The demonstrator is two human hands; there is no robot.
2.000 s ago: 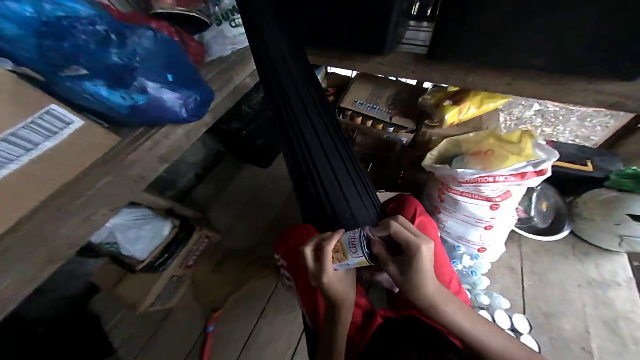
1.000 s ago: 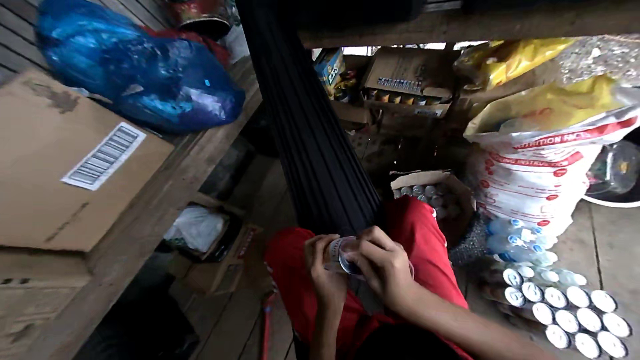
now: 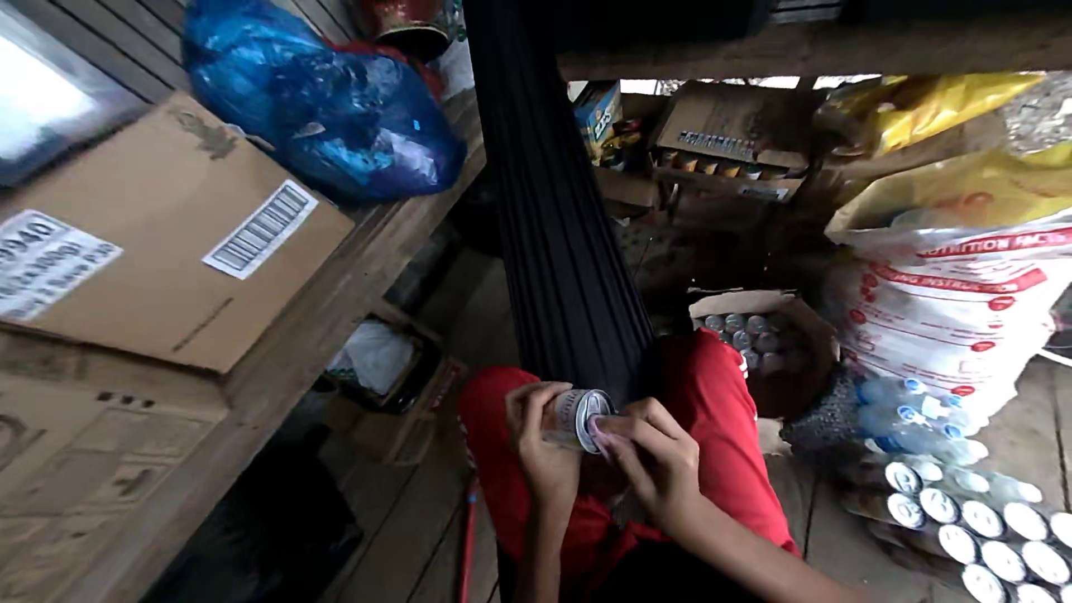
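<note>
A small labelled food can lies tilted in my left hand, whose fingers wrap around its side. The can's metal end with a pull ring faces right. Against that end my right hand presses a pinkish cloth pinched between thumb and fingers. Both hands are above my lap, between knees in red trousers. A black pleated fabric hammock stretches away in front of me.
At left, a wooden bench bears a cardboard box and a blue plastic bag. Right: a white sack, plastic bottles, rows of cans. An open carton of cans stands beyond my right knee.
The can has turned in my left hand; its label faced me two seconds ago, and its ringed end shows now. The view has shifted left.
</note>
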